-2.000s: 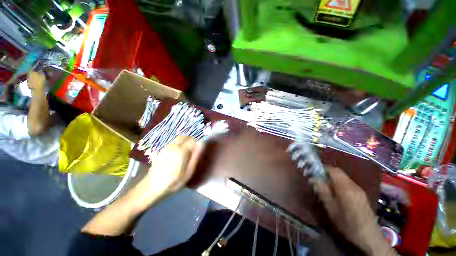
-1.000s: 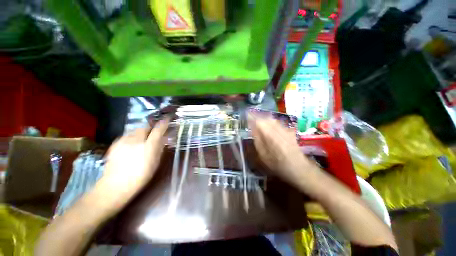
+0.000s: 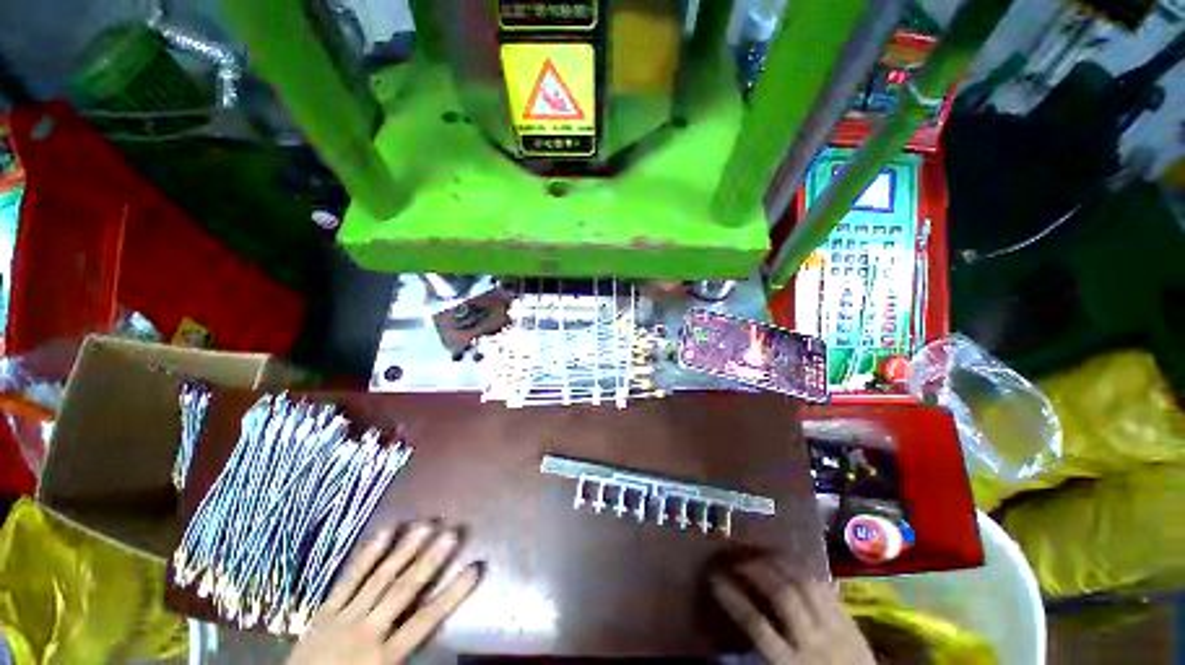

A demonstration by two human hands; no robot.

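A holder bar (image 3: 656,495) with comb-like pegs lies on the dark brown-red work board (image 3: 494,448), right of centre. My left hand (image 3: 390,600) rests on the board's front part with fingers spread and nothing in it, beside a pile of loose cables (image 3: 289,509). My right hand (image 3: 786,608) is at the front right of the board, below the bar, slightly blurred, fingers apart and empty. Moulded cables (image 3: 572,357) lie crisscross at the press edge, under and before the green block; their far ends are hidden.
The green machine block (image 3: 559,247) stands over the metal bed plate (image 3: 400,340). A phone (image 3: 751,353) lies at its right. A red parts bin (image 3: 959,500), white bucket (image 3: 1020,565) and control panel (image 3: 864,260) are at right. A cardboard box (image 3: 98,416) is at left.
Both hands have drawn back from the press edge to the board's front. The cables seen hanging over the board now lie at the press edge. The view has shifted.
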